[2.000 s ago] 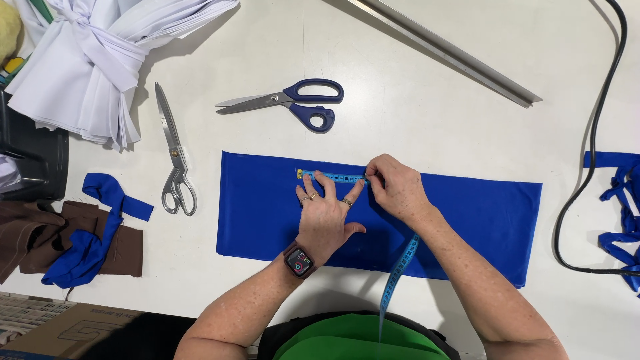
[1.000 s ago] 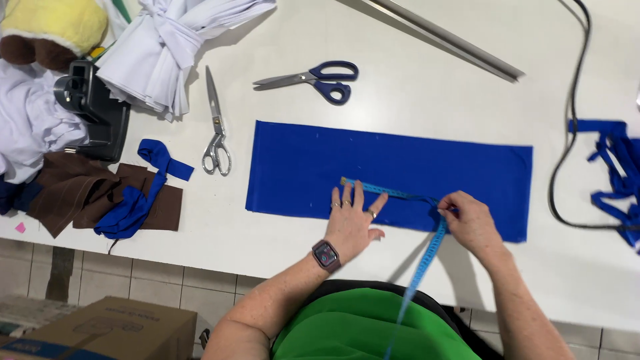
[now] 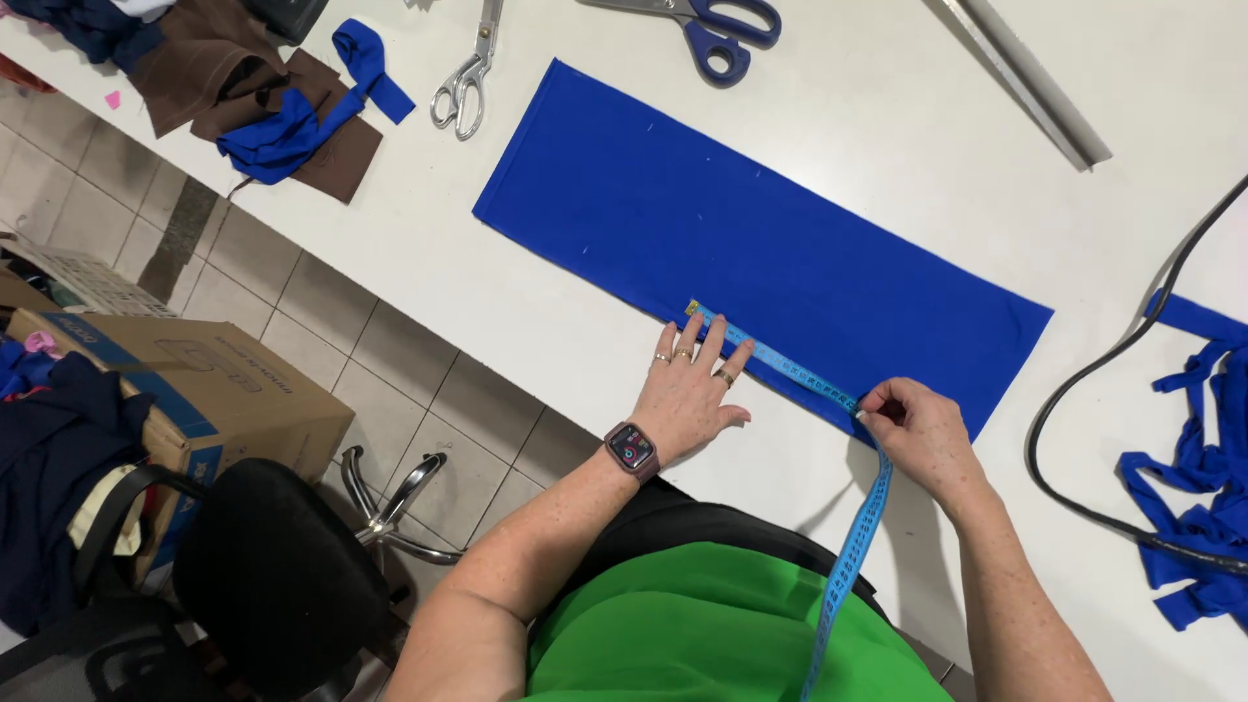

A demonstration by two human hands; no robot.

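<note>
A long rectangle of blue fabric (image 3: pixel 741 224) lies flat on the white table, with a few small white marks on it. Along its near edge runs a light blue tape measure (image 3: pixel 795 372). My left hand (image 3: pixel 692 390), with rings and a watch at the wrist, rests palm down, its fingertips on the tape near its yellowish end. Pinched between thumb and fingers of my right hand (image 3: pixel 916 429) is the tape further along, at the fabric's near edge. From there the tape hangs down over the green top.
Silver scissors (image 3: pixel 468 83) and blue-handled scissors (image 3: pixel 721 34) lie beyond the fabric. A metal bar (image 3: pixel 1024 83) is at the upper right. A black cable (image 3: pixel 1038 419) curves beside blue fabric strips (image 3: pixel 1189 487). Brown cloth (image 3: pixel 336 146) lies left; a chair (image 3: pixel 278 575) and cardboard box (image 3: pixel 263 380) stand below.
Both hands and the tape have moved from the fabric's far edge, through its middle, to its near edge. The view has turned and shifted.
</note>
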